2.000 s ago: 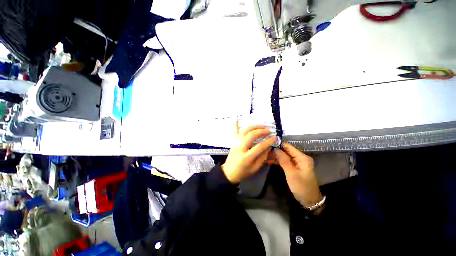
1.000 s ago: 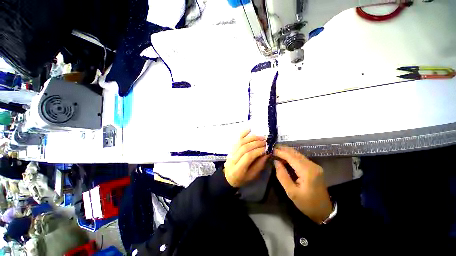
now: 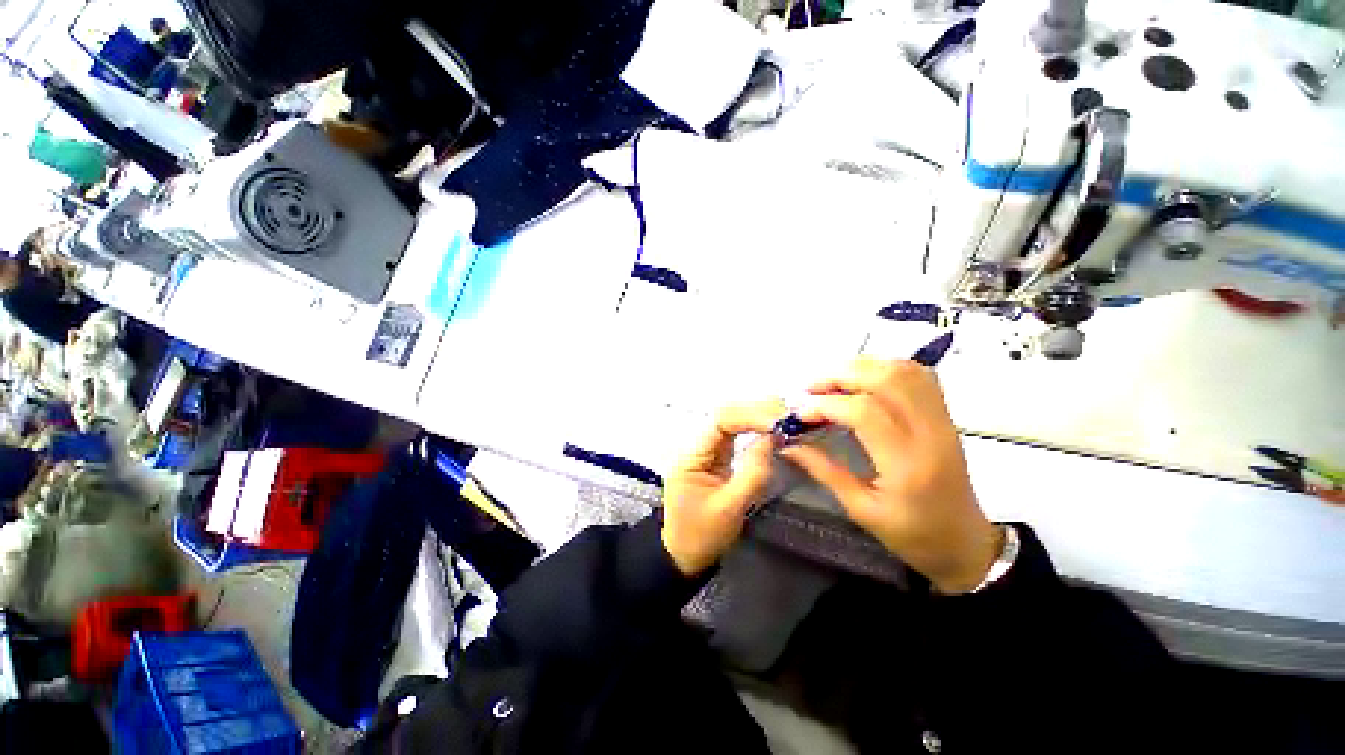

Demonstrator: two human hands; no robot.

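My left hand (image 3: 717, 487) and my right hand (image 3: 900, 469) meet over the front part of the table. Their fingertips pinch a small dark navy edge (image 3: 792, 426) between them. The grey garment panel (image 3: 708, 354) looks almost white and lies on the table, with narrow navy edging at its borders. A short navy strip (image 3: 910, 311) lies by the presser foot (image 3: 985, 283) of the sewing machine. Part of the panel between the hands and the machine is hidden by my right hand.
The white machine head (image 3: 1151, 162) fills the upper right. Thread snips (image 3: 1301, 472) and red scissor handles (image 3: 1258, 301) lie to the right. A grey motor housing (image 3: 303, 211) and navy cloth (image 3: 539, 140) are at upper left. Red (image 3: 133, 631) and blue (image 3: 207, 701) crates stand on the floor.
The view has turned and shifted, so more of the machine head shows. My hands have come up over the table, holding the navy edge raised at their fingertips.
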